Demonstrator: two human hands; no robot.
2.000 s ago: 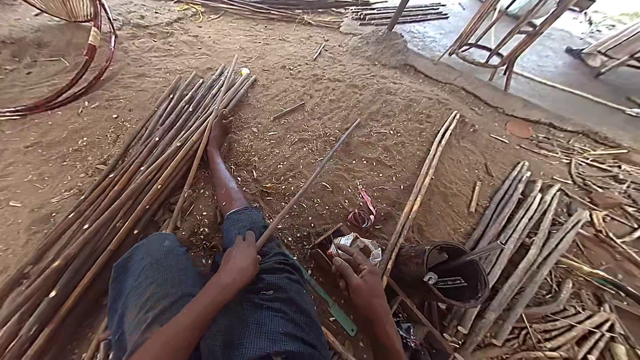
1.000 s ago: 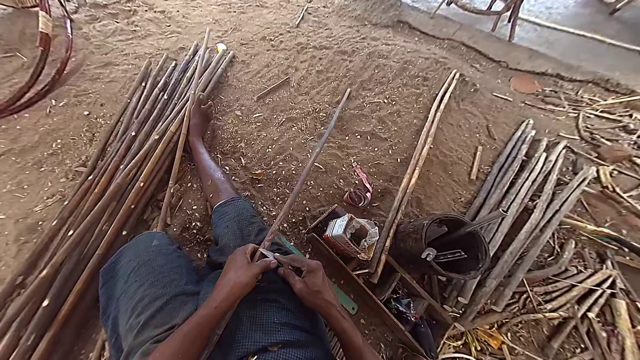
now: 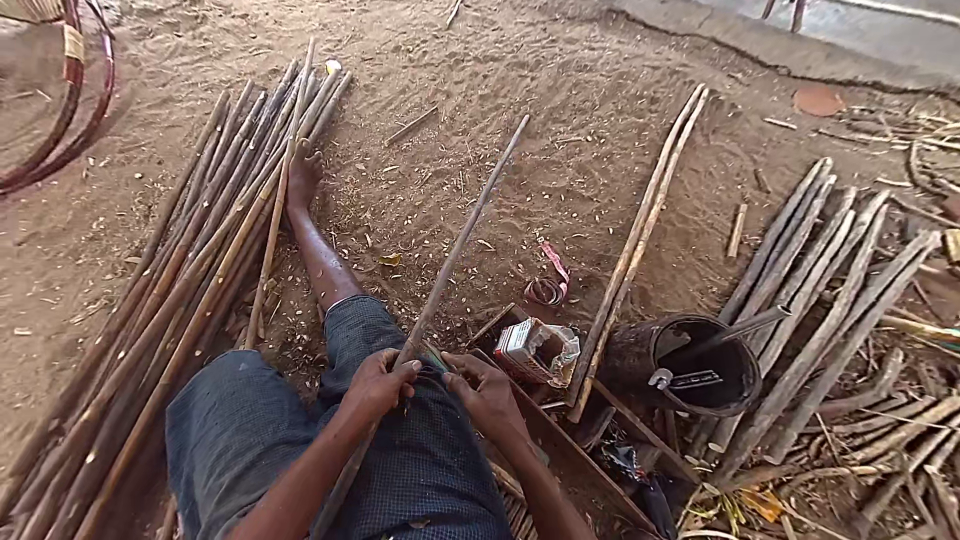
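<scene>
My left hand (image 3: 386, 384) is closed around a long thin wooden pole (image 3: 469, 225), which slants from below my forearm up and away over the sandy ground. Beside it, to the right, my right hand (image 3: 476, 386) has thumb and fingers bent close together over my thigh; whether it holds something small cannot be made out. A green strip-like tool (image 3: 433, 352) shows partly between the hands. Right of my right hand, a torn cardboard box (image 3: 536, 351) sits on a wooden tray (image 3: 574, 457).
A bundle of long poles (image 3: 187, 277) lies at the left beside my outstretched leg. Two pale sticks (image 3: 637, 247) lean against a dark metal can (image 3: 637, 364) holding tools. Cut branches (image 3: 817, 300) lie at the right, and a pink strap (image 3: 555, 262) rests on the ground.
My right hand has come from the cardboard box to beside my left hand at the pole. A small pale item seen between the hands one second ago no longer shows. The view has tilted down.
</scene>
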